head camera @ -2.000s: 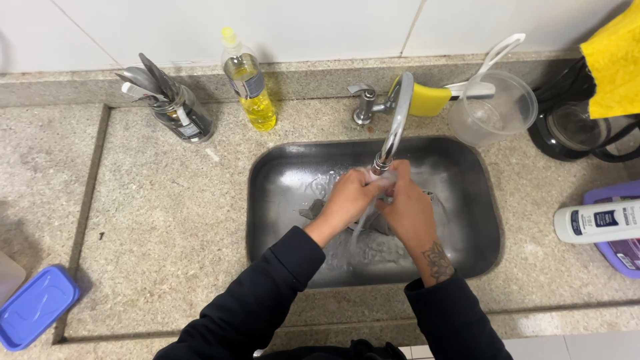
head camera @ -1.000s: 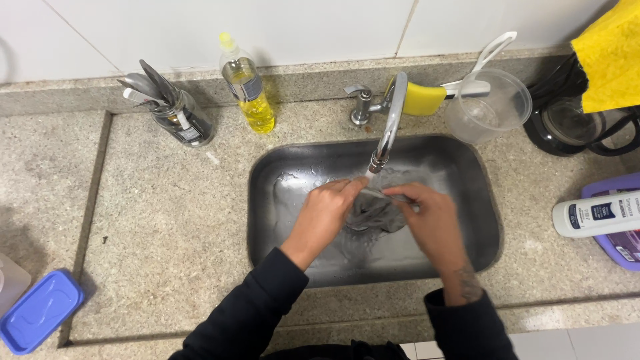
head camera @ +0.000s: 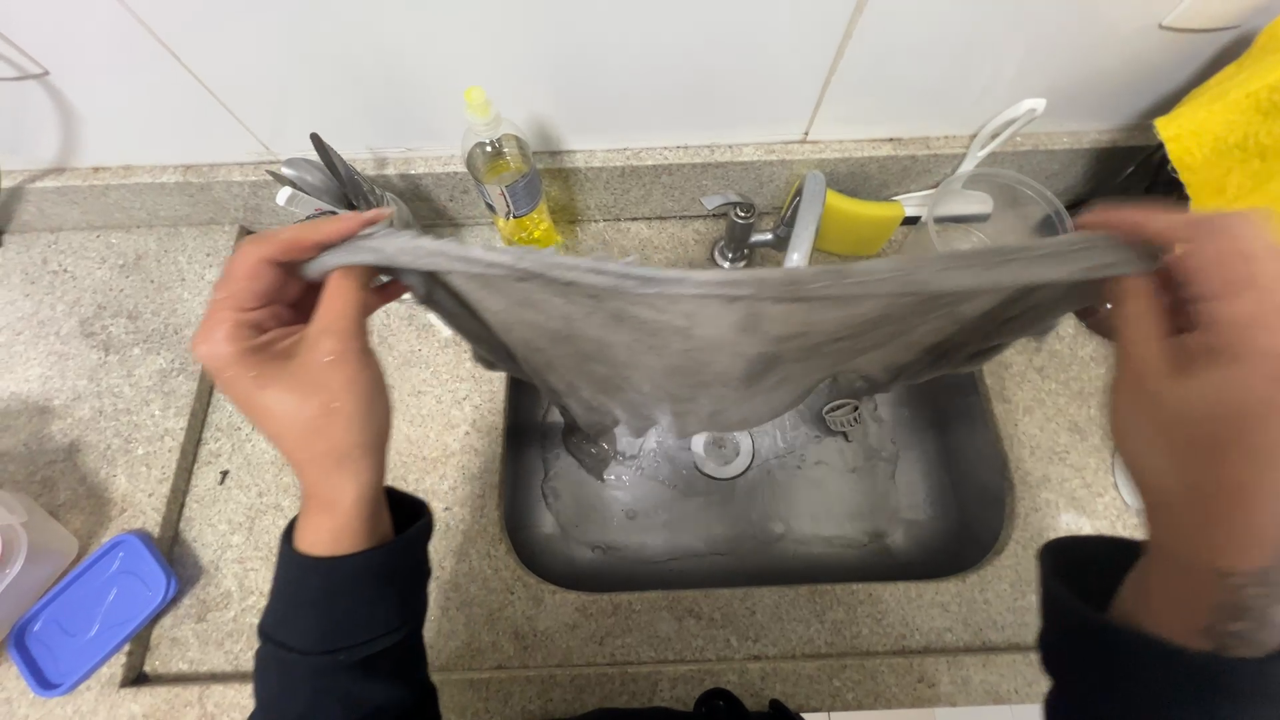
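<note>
A wet grey cloth (head camera: pixel 700 340) is stretched wide above the steel sink (head camera: pixel 760 560). My left hand (head camera: pixel 310 350) pinches its upper left corner between thumb and fingers. At the upper right corner, my right hand (head camera: pixel 1190 370) grips the cloth and looks blurred. Below the cloth, the sink shows a white-rimmed drain (head camera: pixel 722 455) and a small basket strainer (head camera: pixel 842 415), with water spread over the bottom. The cloth hides much of the faucet (head camera: pixel 738 235) behind it.
Behind the sink stand a bottle of yellow liquid (head camera: pixel 510 185), a jar of cutlery (head camera: pixel 385 200), a yellow sponge (head camera: pixel 860 225) and a clear plastic container (head camera: pixel 1000 205). A blue lid (head camera: pixel 95 615) lies at left. A yellow cloth (head camera: pixel 1230 120) hangs at upper right.
The grey cloth was bunched under the faucet in the sink. Both hands have lifted it out and moved apart, and it now hangs spread between them.
</note>
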